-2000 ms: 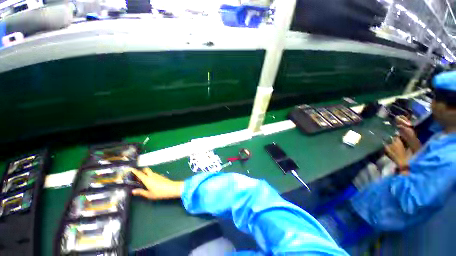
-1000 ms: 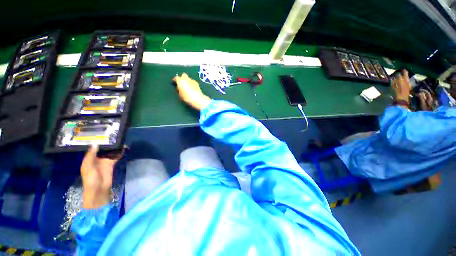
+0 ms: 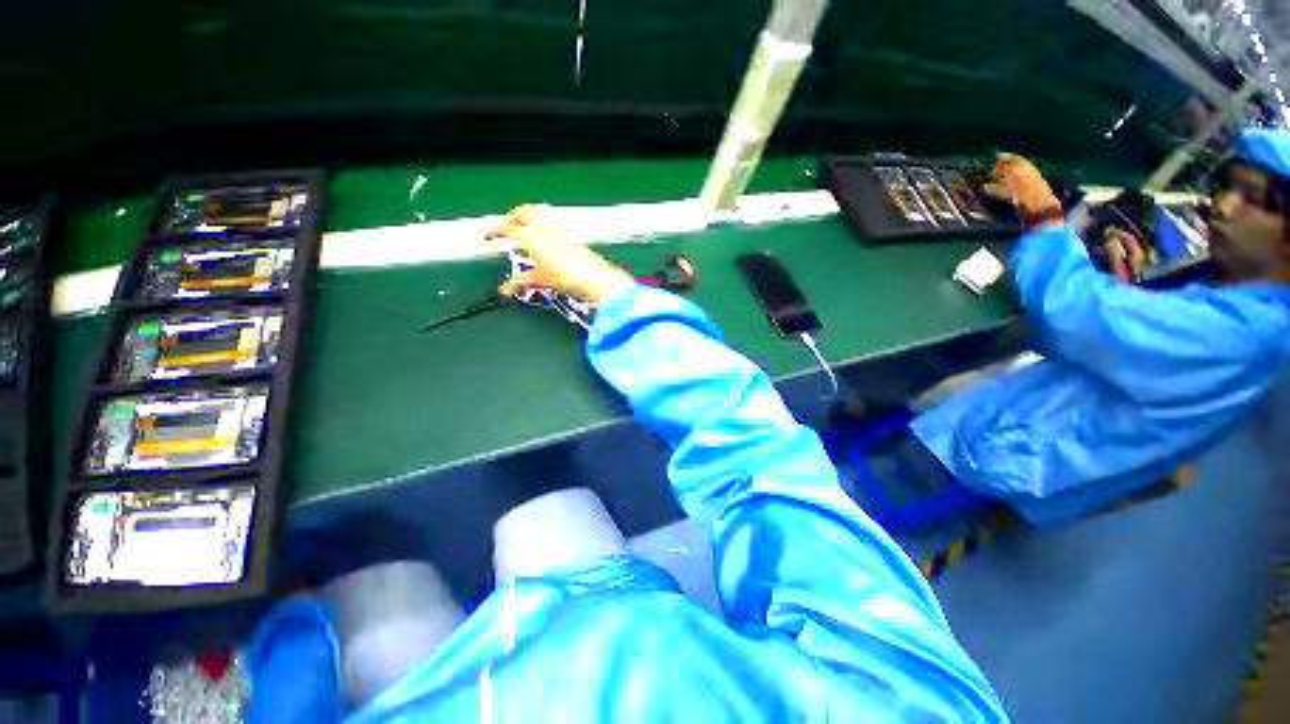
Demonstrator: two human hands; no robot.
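Observation:
A long black phone tray (image 3: 290, 354) stands at the left of the bench. Its row of pockets holds several open phones (image 3: 177, 429) with silver frames and yellow-orange strips. The phone in the nearest pocket looks whiter and shows no orange band. My right hand (image 3: 559, 266) is over the white strips (image 3: 573, 307), right of the tray, and partly hides them. Its fingers are closed on a thin dark pen-like tool (image 3: 464, 314), whose tip points left, just above or on the green mat. My left sleeve (image 3: 297, 662) shows at the lower left. My left hand cannot be seen.
Another black tray (image 3: 17, 424) is cut off at the left edge. A red-and-black item (image 3: 676, 272) and a phone with cable (image 3: 778, 294) lie to the right. Farther right are a white block (image 3: 978, 270), another phone tray (image 3: 863, 201) and a seated person (image 3: 1132, 325). White waste (image 3: 198, 693) is below left.
My left hand has left the tray's near end and gone out of sight. My right hand has moved onto the white strips, and the dark tool now shows clearly. The nearest phone's orange band no longer shows.

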